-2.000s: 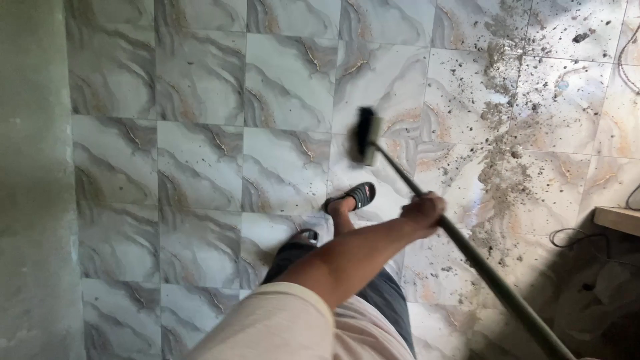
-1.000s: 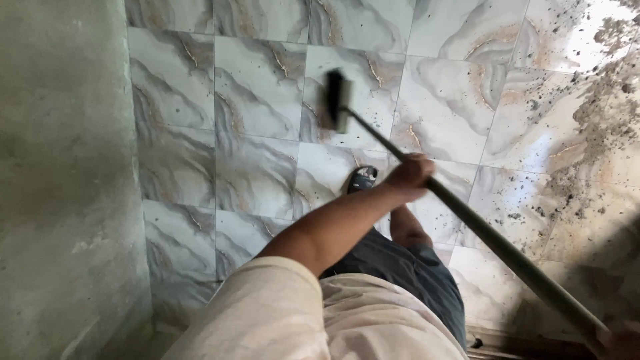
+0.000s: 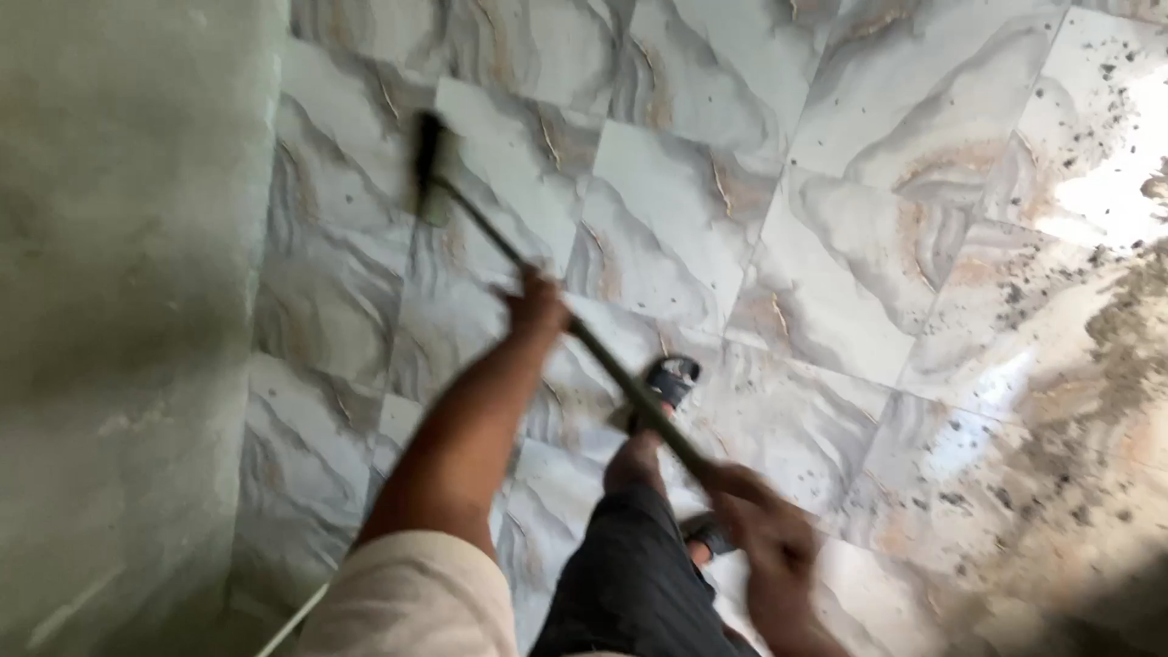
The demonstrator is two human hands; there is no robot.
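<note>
A long-handled push broom (image 3: 620, 379) runs diagonally over the marble-patterned tile floor (image 3: 675, 219). My left hand (image 3: 538, 306) is closed around the handle, partway between its middle and the head. Lower down, near the handle's rear end, my right hand (image 3: 762, 529) grips it too, blurred by motion. The dark-bristled broom head (image 3: 429, 169) is at the upper left, also blurred, close to the wall side. Whether its bristles touch the tiles cannot be told.
A rough plastered wall (image 3: 128, 310) rises along the left. Grey debris (image 3: 1131, 347) lies scattered over the tiles at the right. My sandalled foot (image 3: 671, 379) stands below the handle, the other near my right hand. A thin pale line (image 3: 292, 620) shows at the lower left.
The broom head has moved left, nearer the wall. My right hand, barely seen at the frame's edge a second ago, now shows plainly on the handle. The view has shifted left.
</note>
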